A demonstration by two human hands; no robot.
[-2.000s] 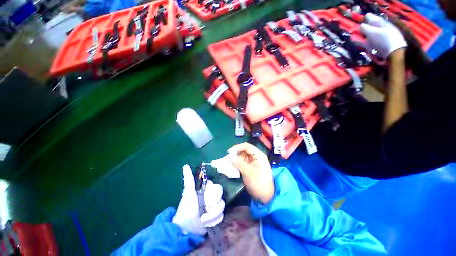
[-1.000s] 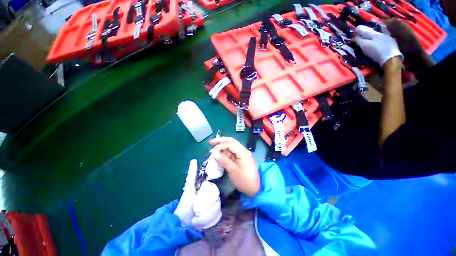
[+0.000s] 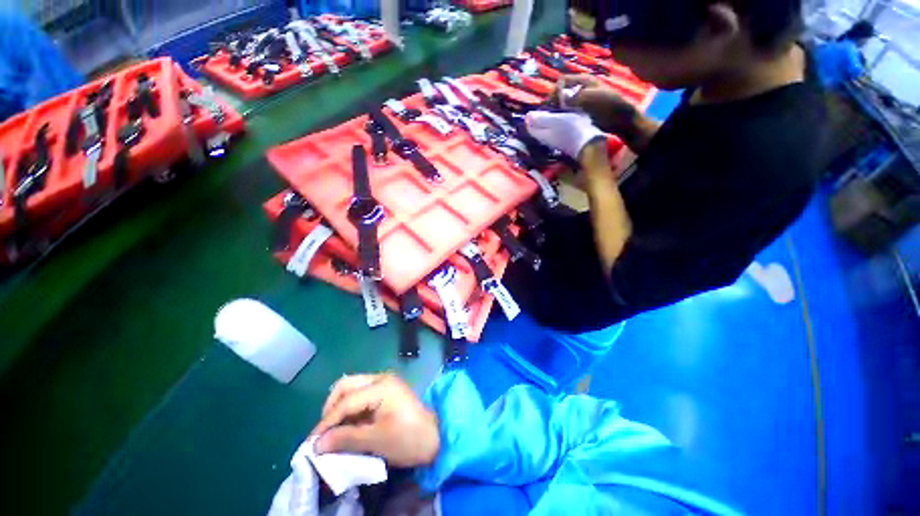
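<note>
My right hand (image 3: 381, 418) is near the bottom centre, its bare fingers pinching a crumpled white cloth (image 3: 348, 472). My left hand (image 3: 295, 496), in a white glove, is at the bottom edge just below and left of it, mostly cut off. What the left hand holds is hidden by the cloth and the picture's edge. A white squat bottle (image 3: 264, 341) stands on the green bench, up and left of my hands.
Stacked red trays (image 3: 409, 207) with watches lie ahead, straps hanging over their edges. More red trays (image 3: 76, 126) are at the upper left and a further one (image 3: 293, 55) behind. A person in black (image 3: 706, 202) is at the right, hands over the trays.
The view has swung right and up, so trays and bottle sit further left and the person shows more. My hands are lower in the picture, and the left is now mostly cut off.
</note>
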